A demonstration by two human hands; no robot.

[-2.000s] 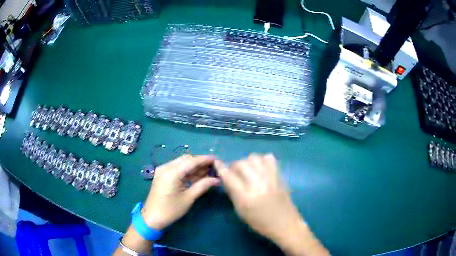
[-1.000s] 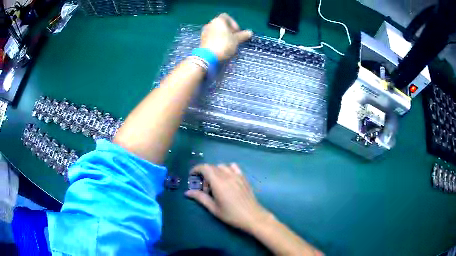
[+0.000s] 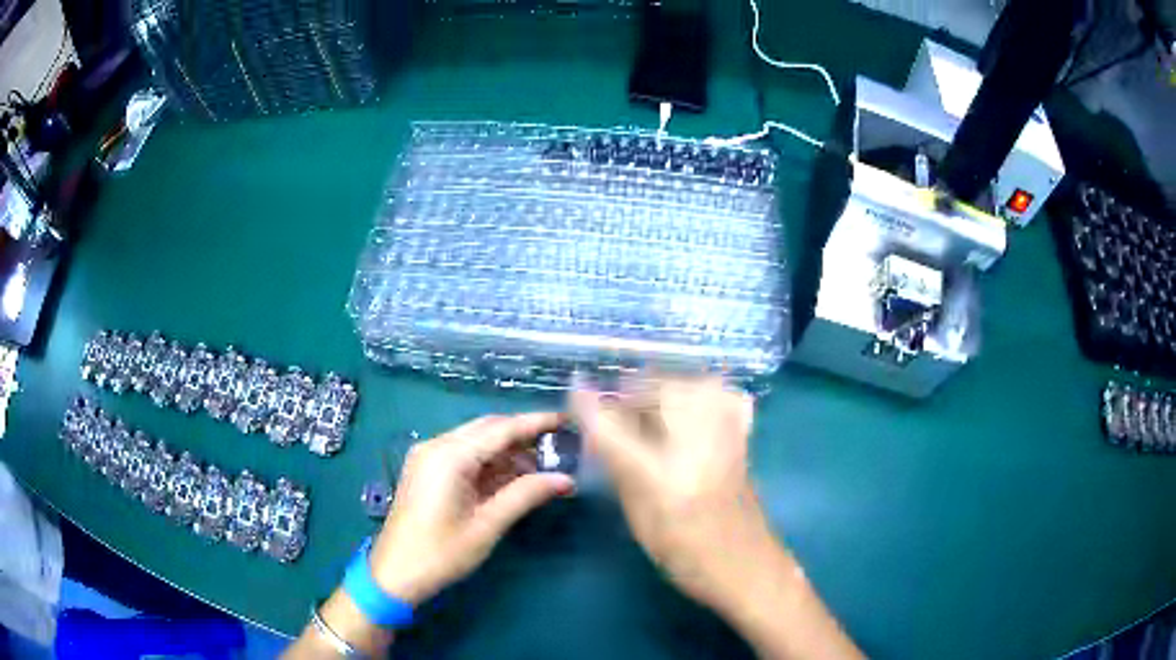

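My left hand (image 3: 471,496), with a blue wristband, holds a small dark part with a pale face (image 3: 557,453) between thumb and fingers, above the mat in front of me. My right hand (image 3: 684,451) is blurred and close beside the part at its right; its fingertips are too smeared to tell whether they grip anything. A small dark part (image 3: 377,498) lies on the mat just left of my left hand. Two rows of module sub-assemblies (image 3: 219,387) lie at the left.
Clear blister trays (image 3: 568,258) lie beyond my hands, dark parts in their far row. The screw feeder (image 3: 890,284) with the upright black driver (image 3: 1012,103) stands right. A black component tray (image 3: 1128,271) is far right, stacked black trays (image 3: 258,58) back left, a phone (image 3: 669,58) behind.
My left hand has come back from the far row of the clear trays and now holds a part in front of me. My right hand has moved up beside it. The camera view has shifted slightly.
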